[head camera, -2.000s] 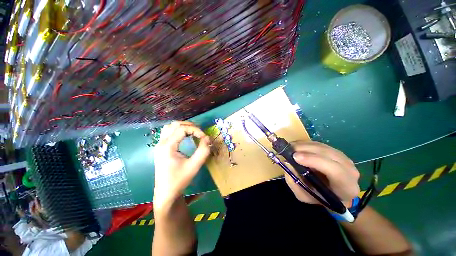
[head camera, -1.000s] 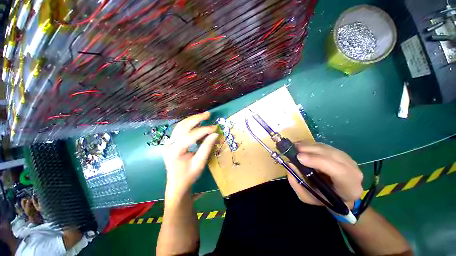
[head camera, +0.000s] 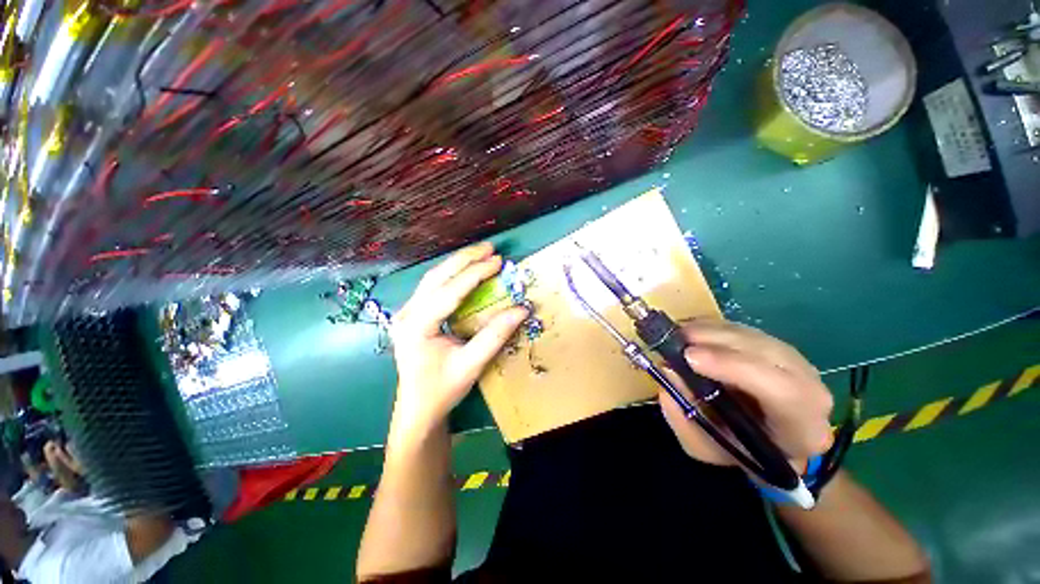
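A tan work board (head camera: 593, 365) lies in front of me. A short circuit board strip (head camera: 527, 301) with small silvery parts and thin dark lead wires lies on its left half. My left hand (head camera: 451, 325) is at the board's left edge, fingertips at the strip, thumb and fingers spread around a yellow-green strip (head camera: 484, 299). Whether the fingertips grip the circuit board strip is too small to tell. My right hand (head camera: 747, 394) holds the soldering iron (head camera: 673, 348), with its thin curved feed tube beside it. The iron's tip is over the board, right of the strip and apart from it.
Stacked battery trays (head camera: 376, 126) with red and black wires rise behind the board. A solder waste tin (head camera: 838, 86) and black box (head camera: 969, 137) stand right. Loose green boards (head camera: 356, 301), a clear plastic tray (head camera: 234, 411) and a person in white (head camera: 97, 536) are left.
My left hand has moved right and its fingers have opened from a pinch and come to the circuit board strip. The iron has shifted only slightly. The view has shifted a little.
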